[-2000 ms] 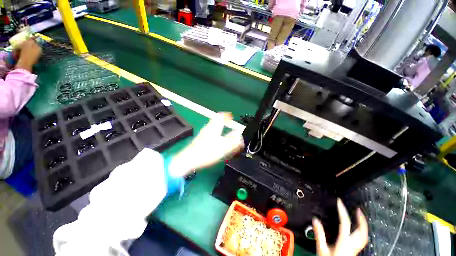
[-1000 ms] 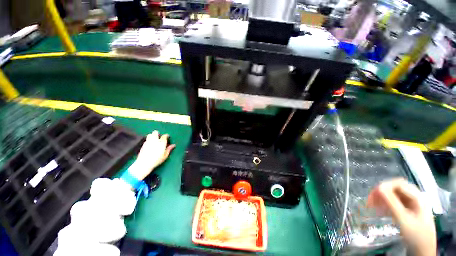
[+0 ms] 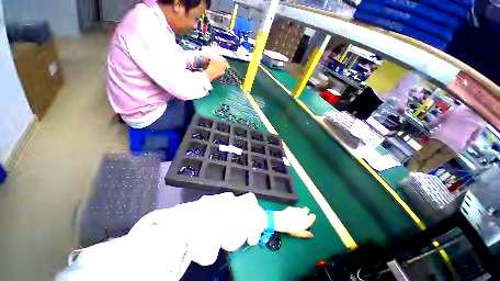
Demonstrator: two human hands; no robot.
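My left hand (image 3: 296,222) lies low over the green bench top, fingers pointing right and slightly apart, with nothing seen in it. A blue wrist strap (image 3: 270,226) is on that wrist. A round black part (image 3: 274,242) lies on the bench just below the strap. The black foam compartment tray (image 3: 236,178) is beyond my forearm; several pockets hold black parts and the nearer row is mostly empty. The press (image 3: 438,258) is cut off at the lower right. My right hand is out of the picture.
A seated person in pink (image 3: 159,66) works at the bench beyond the tray. Clear blister trays (image 3: 238,110) lie before them. The green conveyor (image 3: 329,170) with its pale edge strip (image 3: 315,197) runs past. Yellow posts (image 3: 255,63) stand along it.
The view has swung left, so the press has moved to the lower right corner and the red parts tray has left the picture. My right hand has gone out of view.
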